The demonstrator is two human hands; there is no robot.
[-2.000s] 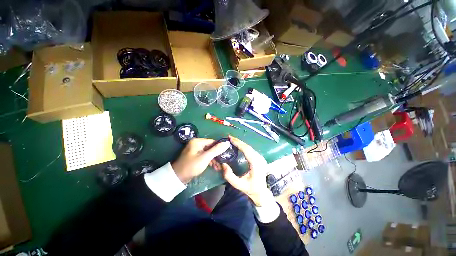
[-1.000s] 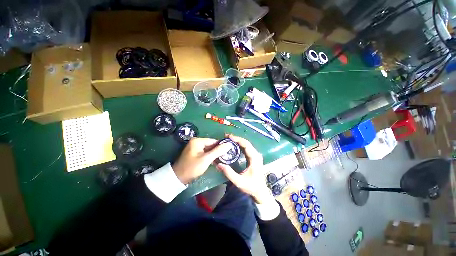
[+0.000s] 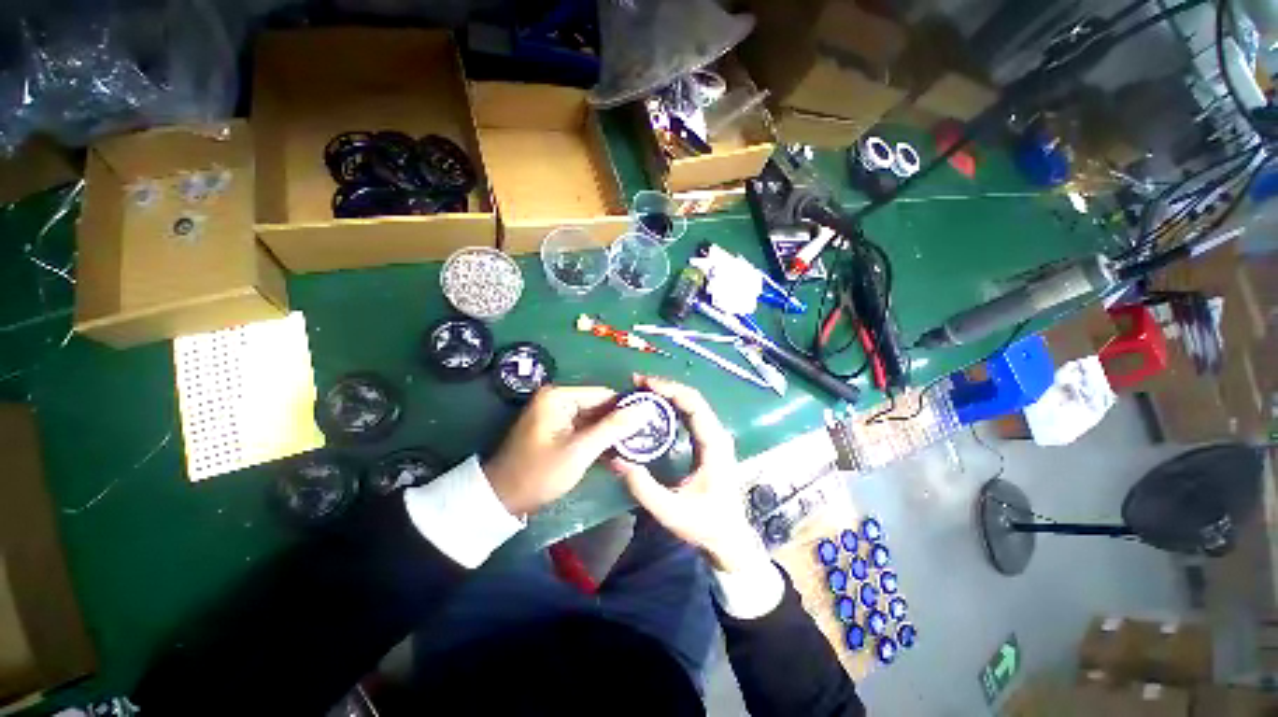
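Note:
A round black unit point(image 3: 648, 429) with a white and silver face is held between both hands over the bench's front edge, its face turned up toward me. My left hand point(image 3: 544, 446) has its fingers at the unit's left rim. My right hand point(image 3: 697, 483) wraps around its right and lower side. The hands hide part of the rim. More round black housings lie on the green bench to the left, one dark housing point(image 3: 458, 346) and one with a light centre point(image 3: 524, 370) nearest the hands.
A tub of silver grains point(image 3: 481, 283), clear cups point(image 3: 575, 261) and an orange-handled screwdriver point(image 3: 611, 333) lie beyond the hands. Open cartons point(image 3: 376, 245) stand behind. A dotted sheet point(image 3: 250, 397) is at left. Cables, tools and a grey powered screwdriver point(image 3: 1023, 300) are at right. Blue-rimmed discs point(image 3: 868, 595) sit lower right.
The unit in my hands has tilted, so its pale face now shows more fully than before. My fingers have shifted slightly around it. The bench items look unchanged.

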